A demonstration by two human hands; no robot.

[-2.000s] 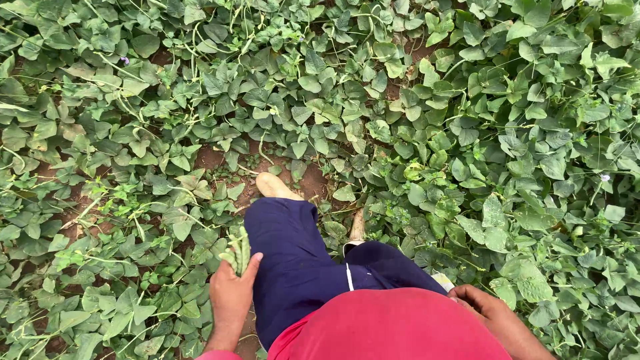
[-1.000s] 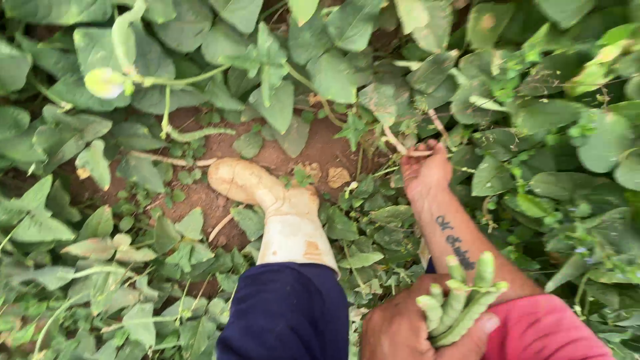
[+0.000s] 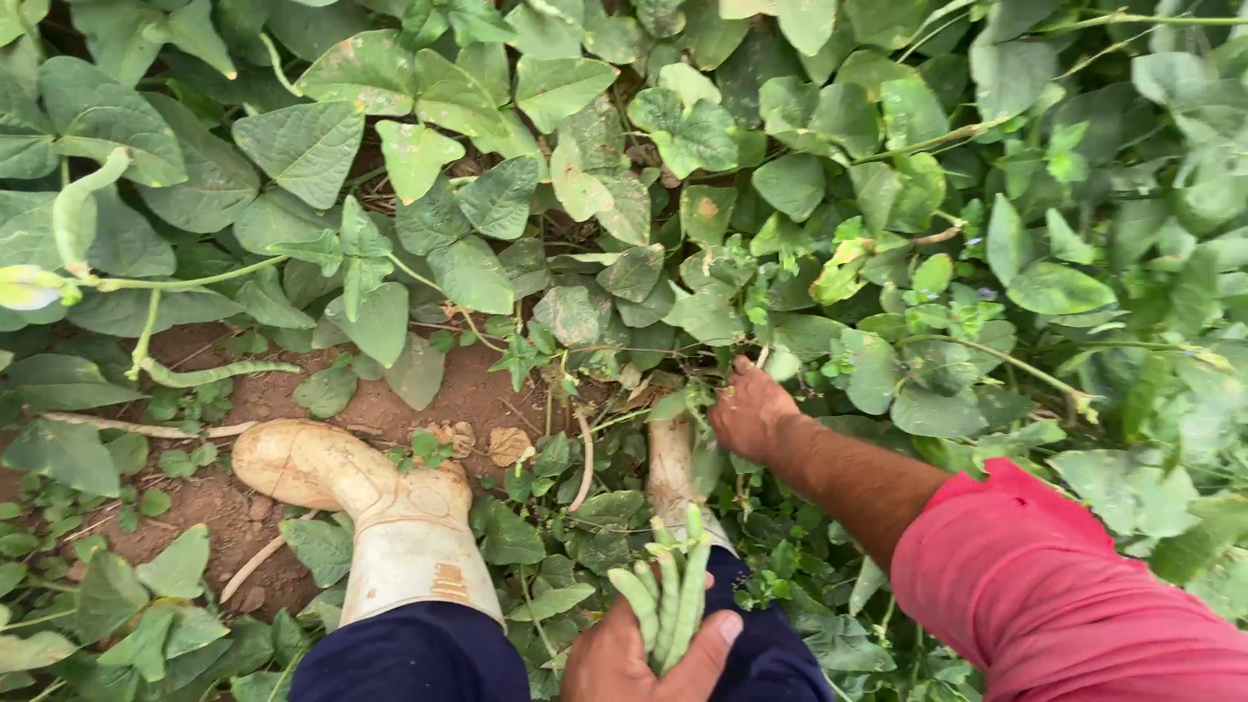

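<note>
My left hand (image 3: 634, 658) is closed around a small bunch of green bean pods (image 3: 673, 595), in front of my navy trousers at the bottom centre. My right hand (image 3: 756, 409) reaches down among the leaves and stems, just right of my farther boot. Its fingertips are partly hidden by foliage, next to a thin pale pod or stem, and whether they grip anything does not show. On the plants at the left hang a plump green pod (image 3: 76, 219) and a slimmer curved pod (image 3: 219, 373), near a pale flower bud (image 3: 29, 289).
Dense bean plants (image 3: 468, 273) surround me. My near boot (image 3: 419, 526), pale and soil-stained, stands beside bare reddish soil (image 3: 239, 526); the farther boot (image 3: 673, 468) is partly under leaves. Dry tan pods or stems (image 3: 263, 565) lie low among the plants.
The view has come down much closer to the plants since the oldest frame. Since one second ago, my right hand has moved from the pale pods or stems into the foliage beside the farther boot.
</note>
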